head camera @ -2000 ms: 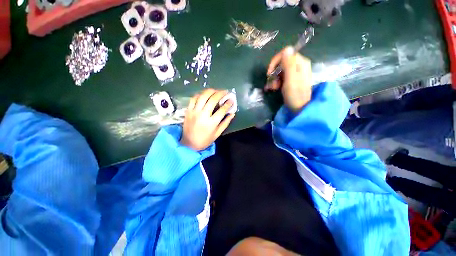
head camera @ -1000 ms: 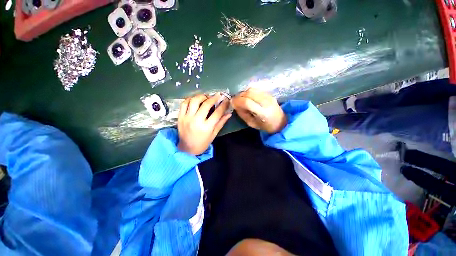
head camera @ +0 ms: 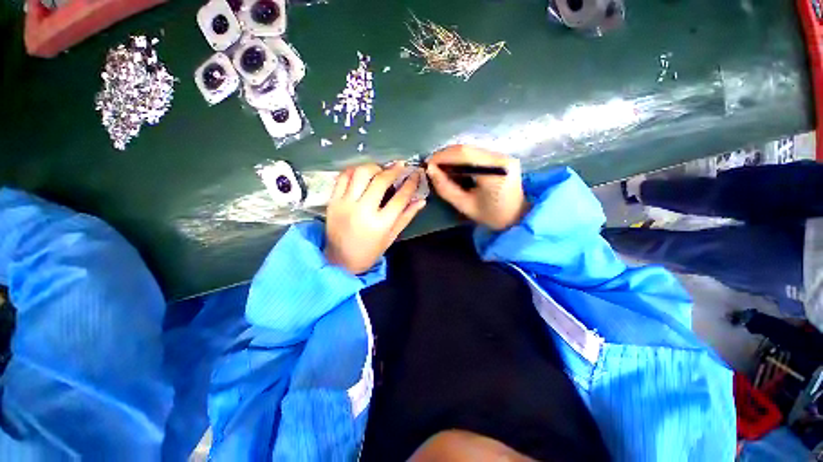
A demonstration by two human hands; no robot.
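My left hand (head camera: 365, 217) holds a whitish lens module (head camera: 412, 187) down on the green bench mat near its front edge; the fingers hide much of it. My right hand (head camera: 483, 189) grips slim black tweezers (head camera: 474, 169), their tip end at the module by my left fingertips. A single module (head camera: 283, 183) with a dark round centre lies left of my left hand. A stack of overlapping modules (head camera: 255, 61) lies beyond it. A small scatter of white-violet pads (head camera: 355, 94) lies beyond my left hand.
A denser silvery heap (head camera: 134, 90) lies left of the stack. A gold-brown tangle of fine pins (head camera: 454, 50) lies beyond my right hand. A red tray (head camera: 68, 29) is at the upper left. Wrapped modules (head camera: 591, 13) lie at the top right. A person's blue sleeve (head camera: 77, 307) is at the left.
My right hand has come from the right of the bench to the module at my left hand, and the black tweezers now show clearly. My left hand has stayed nearly in place.
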